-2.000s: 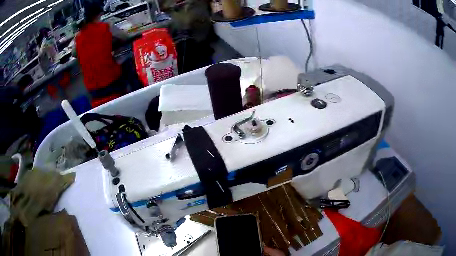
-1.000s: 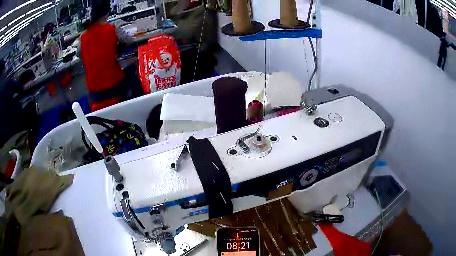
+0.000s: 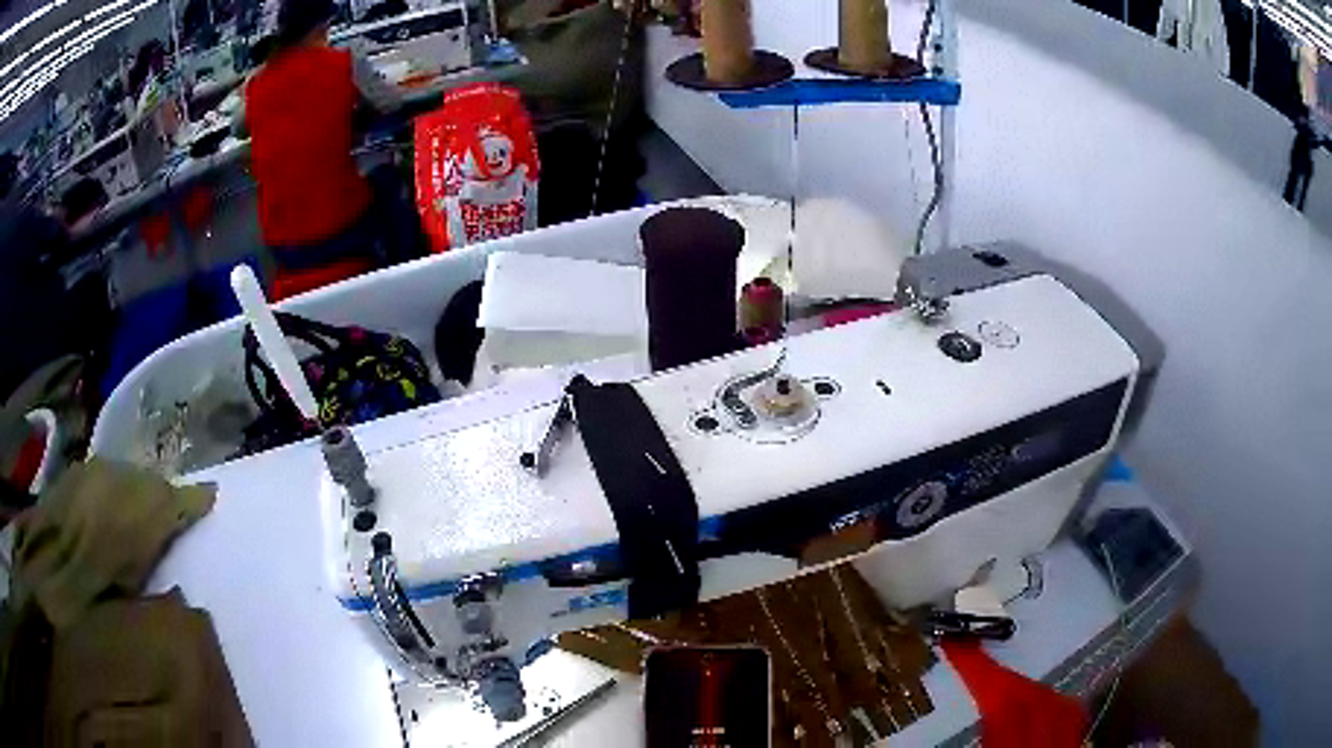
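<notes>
A smartphone [image 3: 707,699] stands at the bottom edge of the picture, its lower part cut off. Its screen is dark with faint red marks. Neither of my hands shows, so what holds the phone is hidden. Behind it is the long white sewing machine [image 3: 818,424], with a black band [image 3: 647,490] around its head and its needle area [image 3: 497,680] at the left end. Brown strips with light gold lines [image 3: 840,650] lie under the machine arm, right of the phone. Tan-brown cloth pieces [image 3: 139,680] lie at the far left.
A small black tool [image 3: 971,626] and red-orange cloth [image 3: 1015,701] are at the right. Behind the machine are a white trough [image 3: 175,365], a dark maroon cylinder [image 3: 693,285], a patterned bag [image 3: 365,383] and thread cones [image 3: 726,41]. A person in a red vest [image 3: 304,146] is beyond.
The view has shifted slightly. The phone screen, dark at first, then lit with 08:21, is now mostly dark. Fingertips seen beside the phone two seconds ago are out of view.
</notes>
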